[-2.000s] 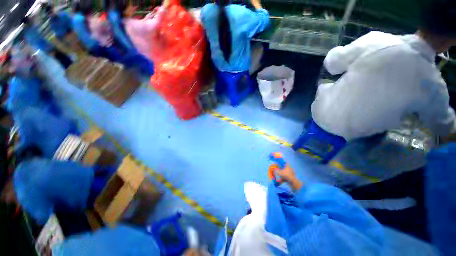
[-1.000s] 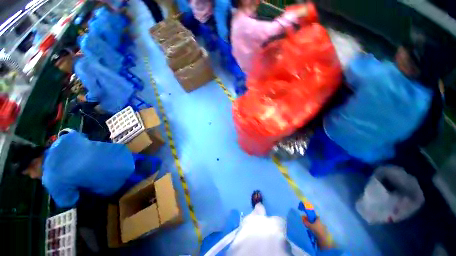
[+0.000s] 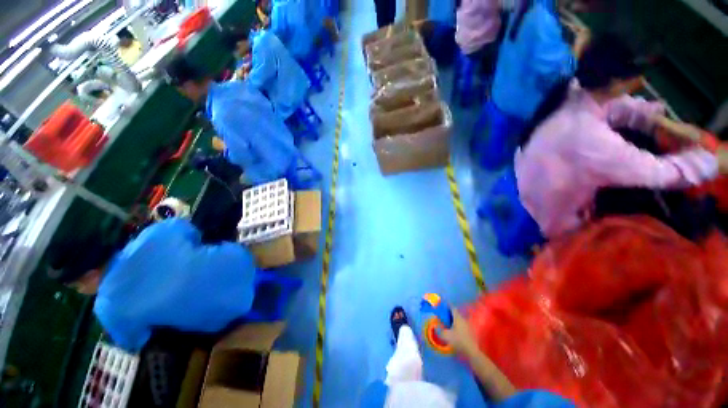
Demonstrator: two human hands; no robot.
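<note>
My right hand (image 3: 458,335) is shut on a tape gun (image 3: 436,320), low in the view and right of centre. The tape gun is blue and orange, with a round orange and yellow ring. It is held over the blue floor, beside a large red plastic bag. My left hand is not in the picture. My foot and light trouser leg show just left of the tape gun.
Open cartons (image 3: 412,150) stand in a row on the aisle floor ahead. A large red bag (image 3: 607,319) bulges at the right. An open carton (image 3: 247,370) and white trays (image 3: 266,210) on another carton stand at left. Seated workers in blue and pink smocks line both sides.
The view has moved forward along the aisle and turned. The red bag is now close at the right, and the row of cartons is nearer. The tape gun stays in my right hand.
</note>
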